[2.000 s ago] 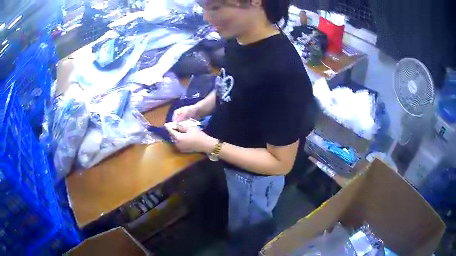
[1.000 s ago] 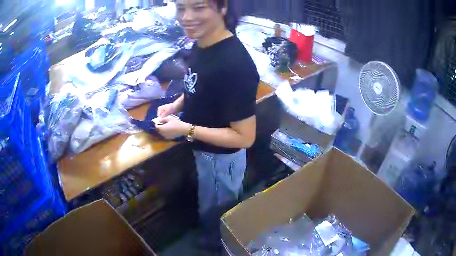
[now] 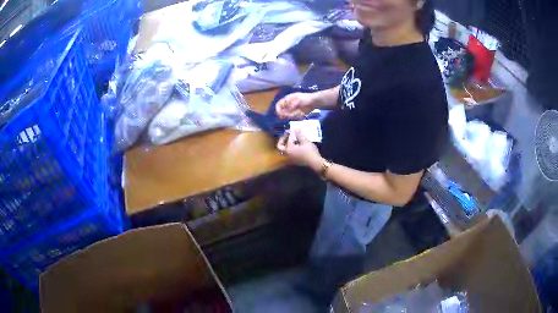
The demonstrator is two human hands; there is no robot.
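Neither of my hands shows in the head view. Nearest in front of me, an open brown packing carton (image 3: 443, 260) stands at the bottom right with clear bagged goods (image 3: 422, 299) inside, cut off by the lower edge. Another open brown carton (image 3: 122, 263) stands at the bottom left; its inside is dark and its contents are unclear.
A person in a black shirt (image 3: 391, 104) stands at a wooden table (image 3: 202, 165), holding a small white card (image 3: 308, 130) over a dark garment (image 3: 266, 121). Bagged garments (image 3: 189, 116) are piled there. Blue crates (image 3: 67, 147) stand left, a fan (image 3: 550, 143) right.
The view has swung left and down, so the table, person and cartons sit further right and more of the blue crates shows. The person's hands have moved apart and the white card shows clearly.
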